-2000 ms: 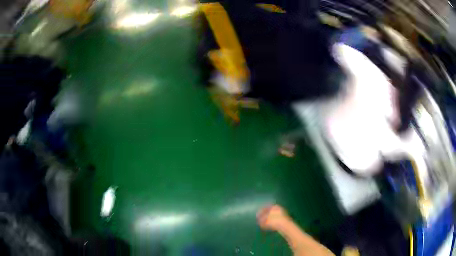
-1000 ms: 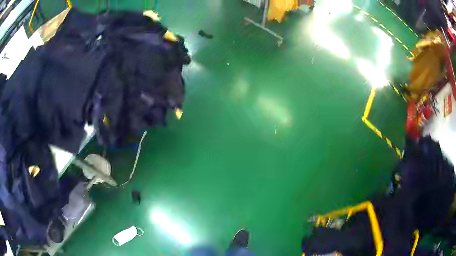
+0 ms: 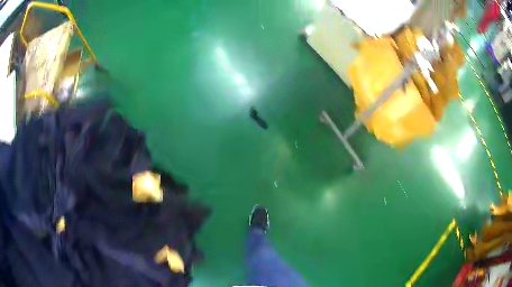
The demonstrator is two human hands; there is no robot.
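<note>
Neither of my hands is in view. A large heap of dark navy cloth (image 3: 106, 224) lies nearest me at the lower left. Small yellow-tan tickets lie on it, one square (image 3: 147, 187) near its right side and one crumpled (image 3: 170, 259) lower down. What bears the heap is hidden beneath the cloth. My leg in blue trousers and a dark shoe (image 3: 259, 217) show at the bottom centre on the green floor.
Orange-yellow cloth (image 3: 387, 92) hangs over a grey metal stand (image 3: 343, 140) at the upper right. A yellow tubular frame with brown board (image 3: 48, 61) stands at the upper left. A small dark object (image 3: 258, 117) lies on the floor. Yellow floor lines run at the right.
The view has moved forward along the green floor. The orange cloth and its stand are nearer, and the yellow frame at the upper left shows more fully. My hand seen two seconds ago is out of view.
</note>
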